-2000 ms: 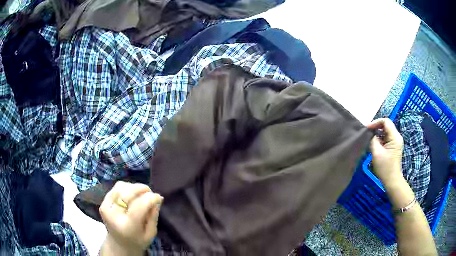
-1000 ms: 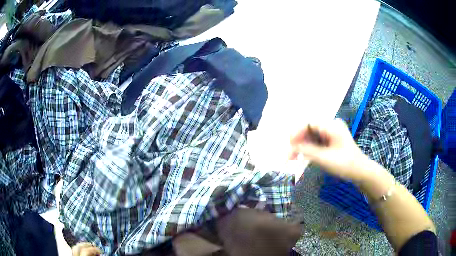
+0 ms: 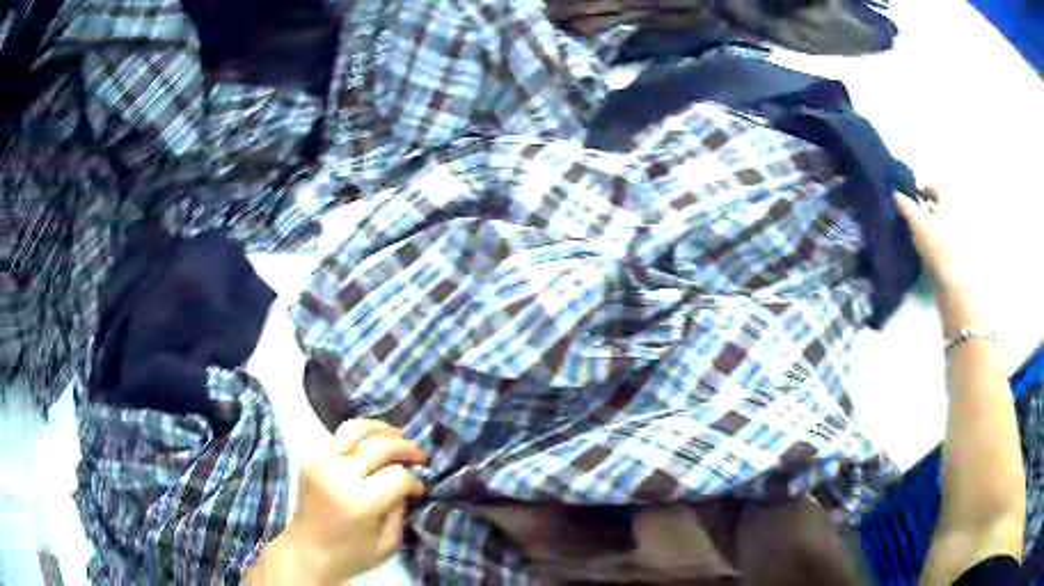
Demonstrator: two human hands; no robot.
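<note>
A plaid garment point(image 3: 550, 309) in blue, white and brown lies crumpled in front of me. Its navy panel point(image 3: 887, 218) is at the upper right and brown lining point(image 3: 641, 544) shows along the near edge. My left hand point(image 3: 361, 486) pinches the garment's near left edge, fingertips on the plaid. My right hand point(image 3: 925, 218) is at the outer right edge of the navy panel. Its fingertips are partly hidden behind the cloth, so its grip is unclear. No snips are visible.
More plaid and navy garments point(image 3: 183, 309) are heaped on the left side of the white table point(image 3: 973, 92). Brown cloth point(image 3: 790, 21) lies at the far side. A blue crate point(image 3: 904, 532) is partly visible at the lower right.
The brown lining was raised between both hands, then dropped towards the near edge, exposing the plaid. My right hand has moved to the navy panel and my left hand to the near left edge.
</note>
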